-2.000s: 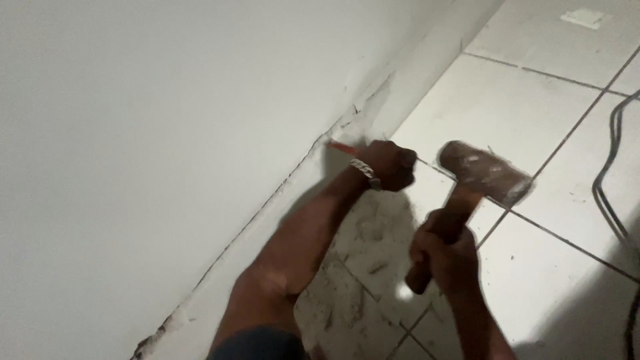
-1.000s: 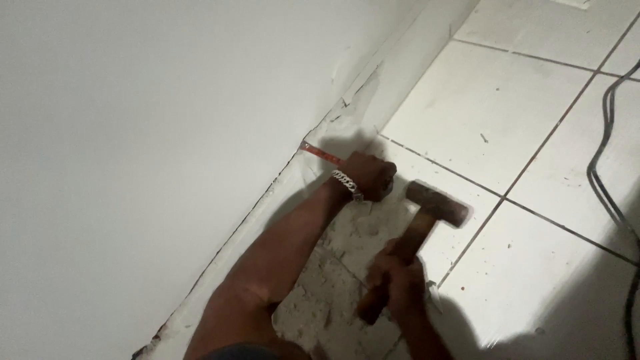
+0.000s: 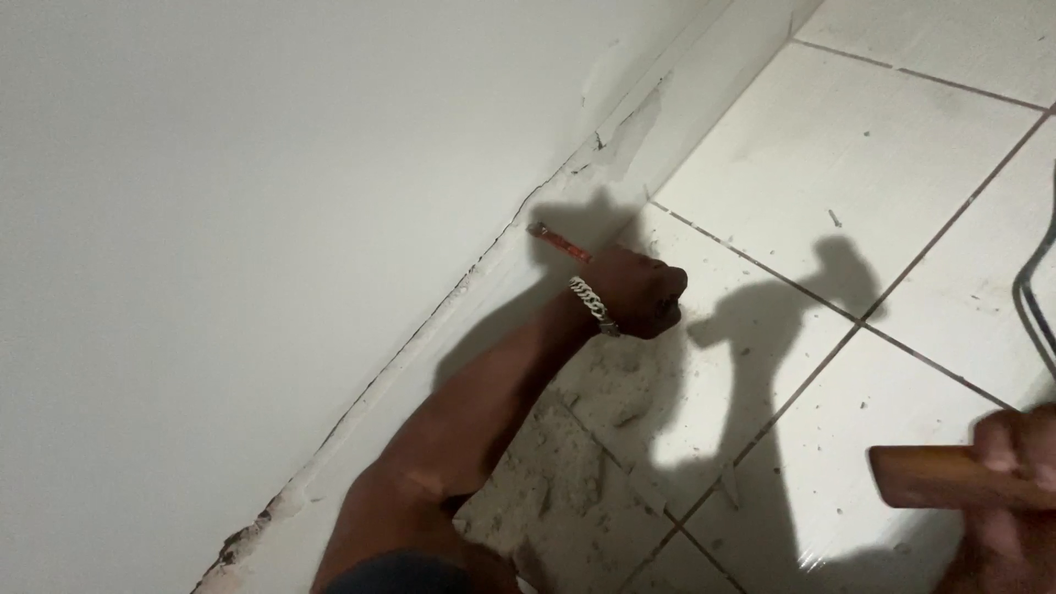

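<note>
My left hand [image 3: 639, 290], with a chain bracelet at the wrist, is closed around a red chisel [image 3: 563, 244]. The chisel's tip points up and left at the low band of the wall, close below a long crack [image 3: 412, 337]. At the right edge my right hand [image 3: 1019, 450] grips the wooden handle [image 3: 932, 477] of a hammer; the hammer's head is out of view. A shadow of that hand and hammer falls on the white floor tiles [image 3: 792, 181].
Broken plaster and dust [image 3: 561, 470] lie on the tiles beneath my left forearm. A dark cable [image 3: 1027, 293] runs along the right edge. The white wall [image 3: 206, 206] fills the left side, with chipped plaster at its lower corner.
My right hand has swung the hammer away to the right, taking its head out of view. My left hand still holds the chisel near the crack.
</note>
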